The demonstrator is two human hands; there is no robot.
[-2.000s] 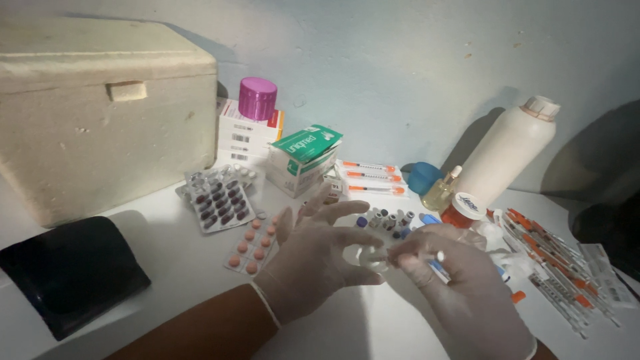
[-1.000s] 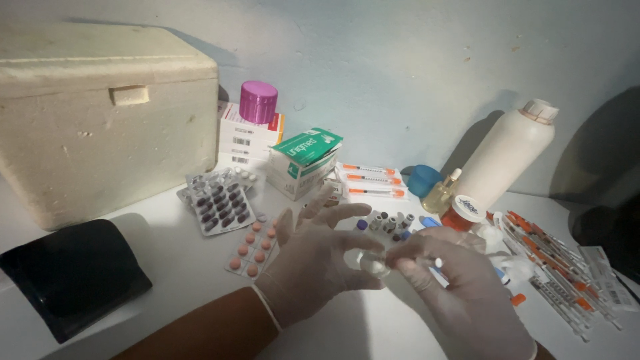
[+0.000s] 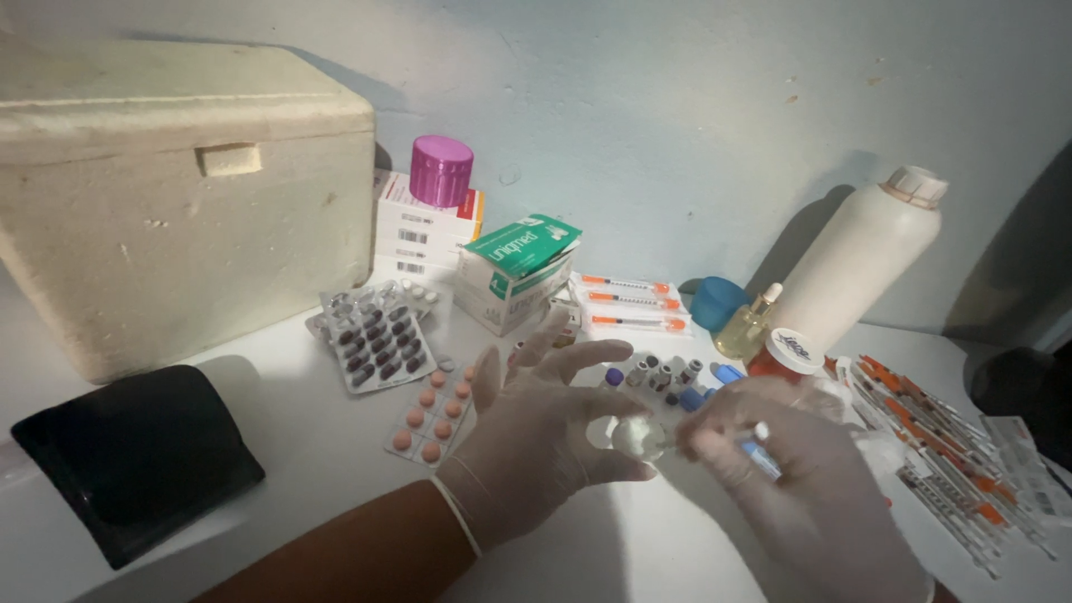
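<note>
My left hand (image 3: 544, 427), in a whitish translucent glove, grips a small clear glass vial (image 3: 641, 437) with whitish contents between thumb and forefinger; its other fingers are spread. Close on the vial's right, the fingertips of my gloved right hand (image 3: 787, 477) are pinched together; what they pinch is hidden. A blue-and-white piece (image 3: 760, 456) shows by the right fingers. Beyond the hands lie several small vials (image 3: 662, 377) and blue caps (image 3: 727, 373). A blister pack of pink tablets (image 3: 431, 414) lies left of my left hand, near a blister pack of dark capsules (image 3: 381, 347).
A foam cooler box (image 3: 184, 209) and black pouch (image 3: 138, 461) are at left. Behind stand a green-and-white carton (image 3: 515, 268), stacked boxes (image 3: 419, 230) with a purple lid (image 3: 441, 172), and packaged syringes (image 3: 632, 306). At right are a leaning white bottle (image 3: 863, 260), dropper bottle (image 3: 745, 327) and many orange-capped syringes (image 3: 946, 452).
Both hands stay close together around the vial, with only slight shifts in its tilt and in the fingers. The objects around them have not plainly moved.
</note>
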